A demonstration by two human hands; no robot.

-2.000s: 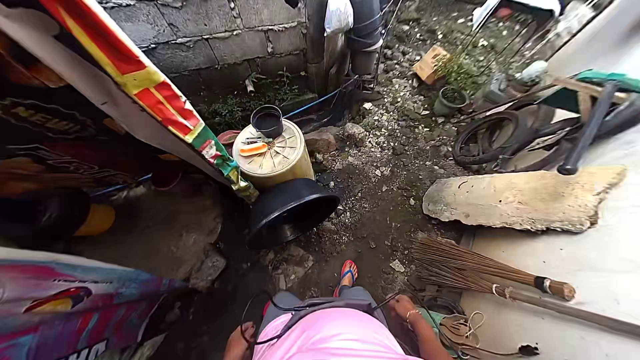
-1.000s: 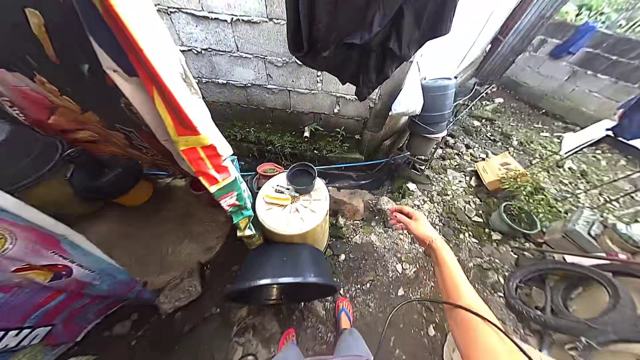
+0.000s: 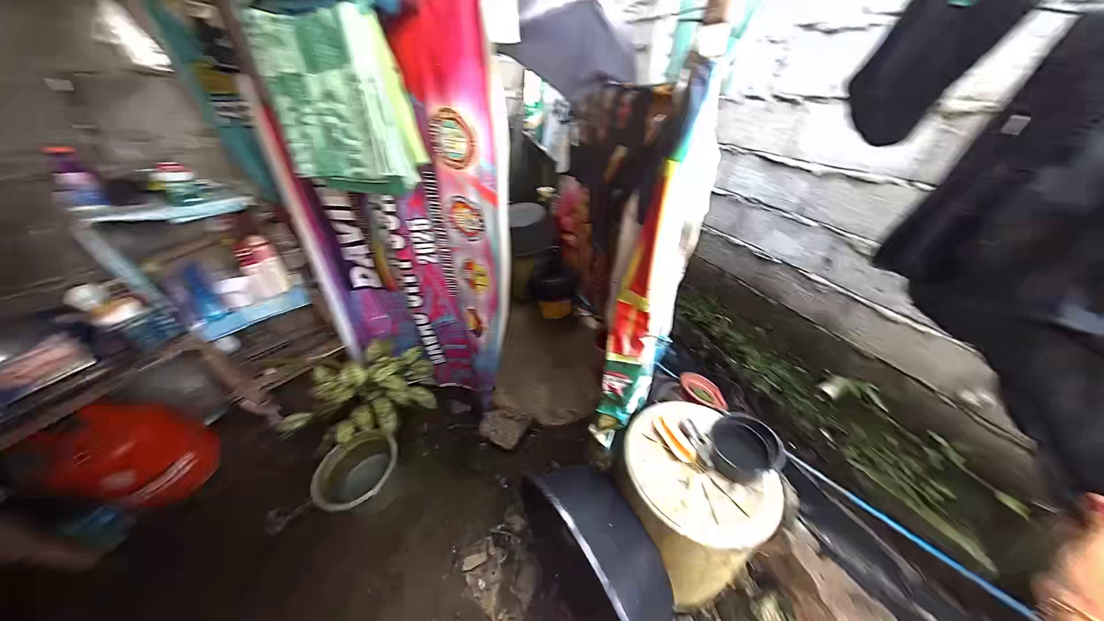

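Only part of my right hand [image 3: 1074,556] shows, blurred and cut off by the right edge, close to the lower end of a hanging black garment [image 3: 975,285]; whether it touches the cloth or holds anything cannot be told. My left hand is not identifiable; a blurred brown shape lies at the lower left edge. Left of my right hand stands a yellowish drum with a whitish lid [image 3: 638,457]. On the lid are a black round container [image 3: 746,448], an orange-and-white item [image 3: 674,440] and thin utensils. A large black basin [image 3: 586,543] leans on edge against the drum.
A potted plant [image 3: 371,397] and a grey-rimmed pot [image 3: 354,474] stand on dark ground beside a printed banner [image 3: 457,207]. Shelves [image 3: 250,312] with bottles and a red rounded object [image 3: 129,457] are at left. A blue hose [image 3: 914,535] runs below the block wall [image 3: 802,216].
The view has swung far to the left, bringing in the shelves and potted plant. My right hand, stretched out over the ground one second ago, is now at the right edge.
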